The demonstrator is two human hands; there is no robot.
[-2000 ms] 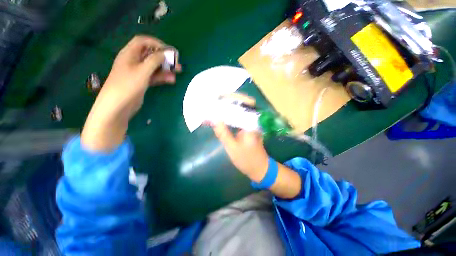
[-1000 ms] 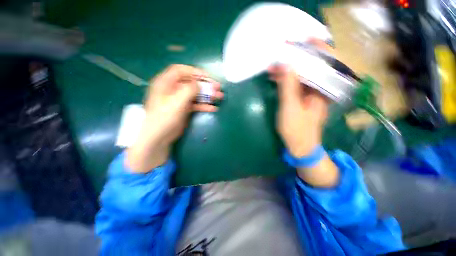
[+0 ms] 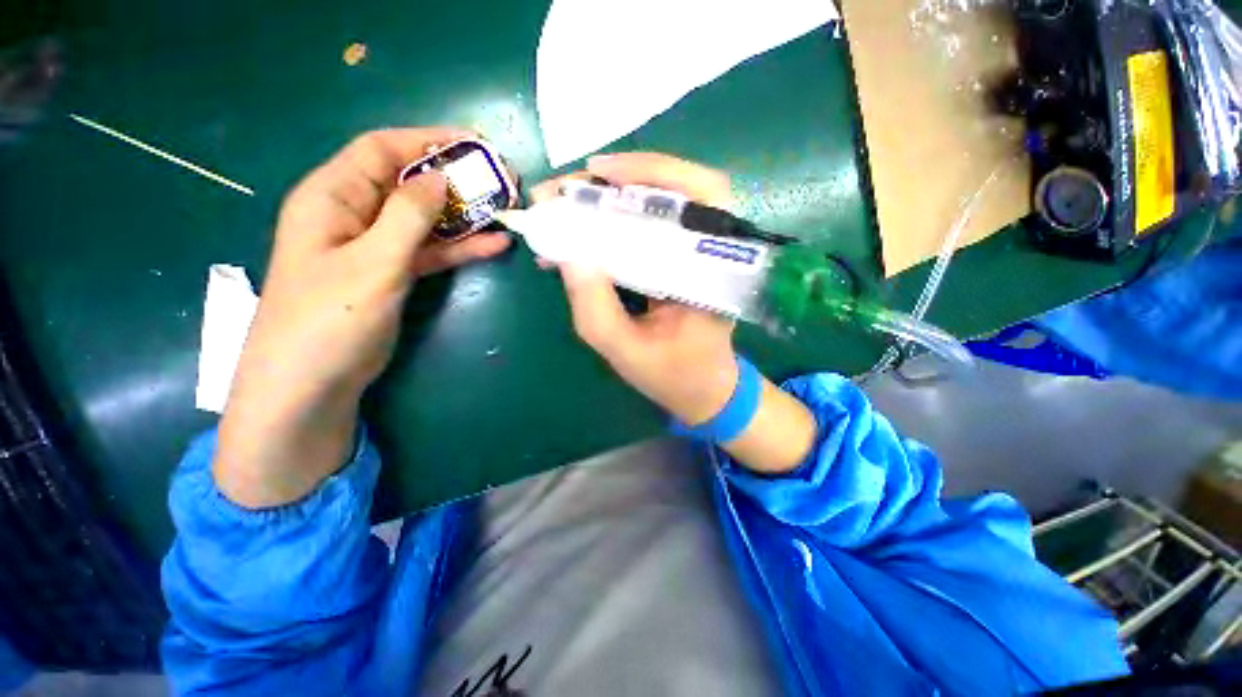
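Observation:
My left hand (image 3: 341, 245) is bare and holds the small device housing (image 3: 474, 177) between thumb and fingers. The housing is a rounded rectangle with a shiny rim and a white and gold inside, which faces up. My right hand (image 3: 667, 341) is bare, with a blue wrist band, and is closed around the white glue syringe (image 3: 640, 252). The syringe's pointed tip is at the housing's lower right edge; whether it touches cannot be told. The green adapter head (image 3: 810, 289) is on the syringe's rear end, and the clear air hose (image 3: 919, 331) leaves it.
A white paper sheet (image 3: 654, 61) lies beyond the syringe. A cardboard sheet (image 3: 940, 150) and the black dispenser (image 3: 1110, 136) with its gauge are at right, with clear plastic. A thin stick (image 3: 161, 153) and white scrap (image 3: 222, 334) are at left. A blue-clothed part of a person shows at far right.
The view has shifted. The syringe tip and the housing have come together; they were apart before. The housing's open inside now faces up. Both hands keep their holds.

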